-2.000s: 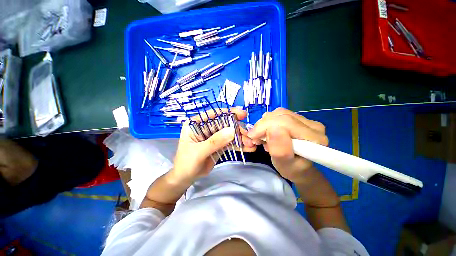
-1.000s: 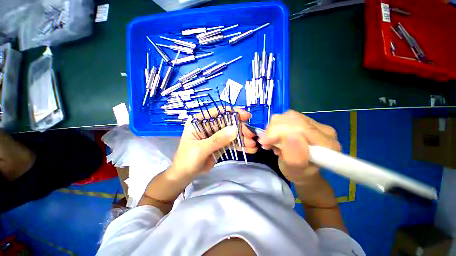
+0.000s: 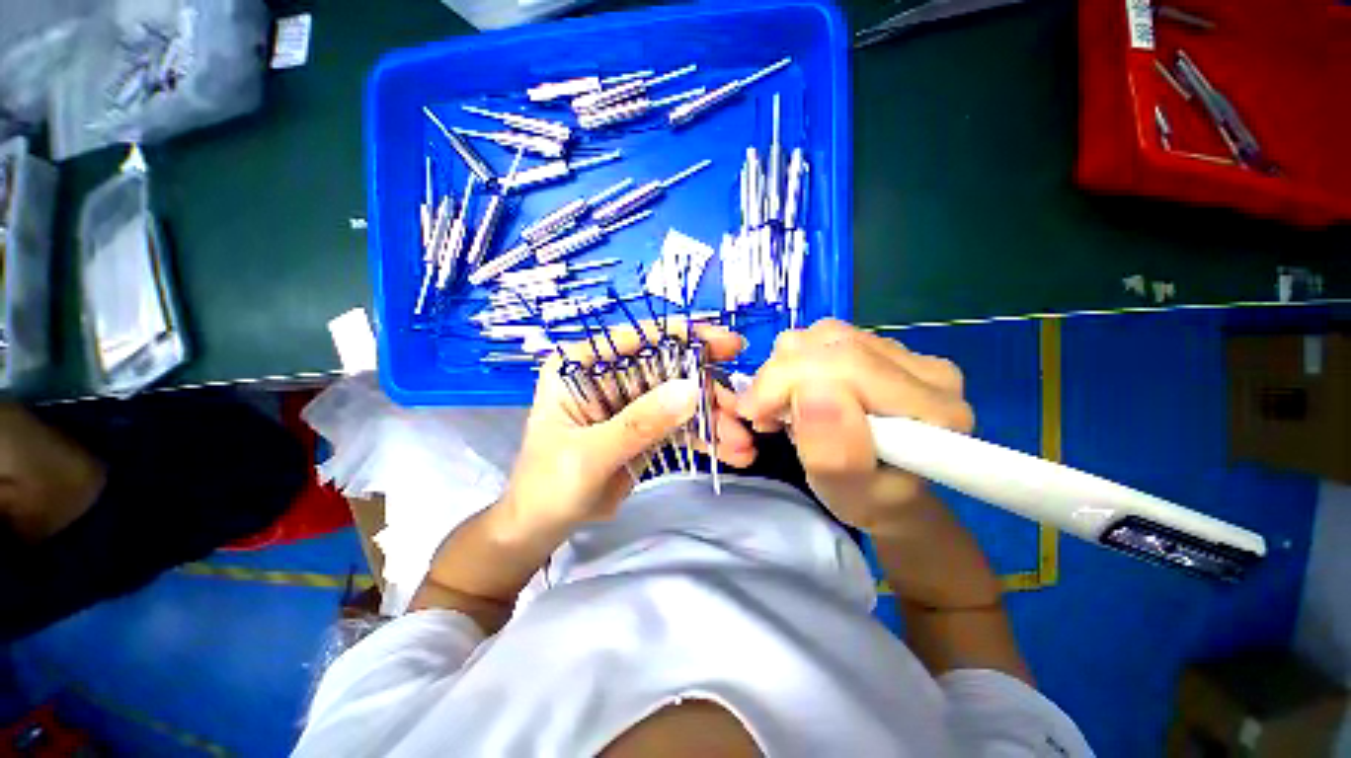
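Observation:
My left hand point(image 3: 585, 441) holds several silver stepped pins point(image 3: 637, 379) side by side, fanned out, thin stems pointing down toward me, just in front of the blue tray point(image 3: 388, 222). My right hand point(image 3: 852, 415) grips a long white-handled tool point(image 3: 1008, 477) with a black section near its far end. The tool's tip is at the rightmost held pin; contact is hard to tell. More pins point(image 3: 768, 252) lie in the blue tray, upright in a group at its right and loose at its left, with a white paper label point(image 3: 679, 267) among them.
A red bin point(image 3: 1185, 190) with a few metal pieces is at the right. A translucent bagged tub point(image 3: 208, 96) and a lidded clear case point(image 3: 131, 289) are at the left. Crumpled plastic point(image 3: 422, 459) hangs at the bench edge. Another person's arm point(image 3: 45, 474) is at the left.
The right hand and white tool moved out to the right, then came back toward the held pins. The left hand keeps its grip, and the rightmost pin's angle differs slightly.

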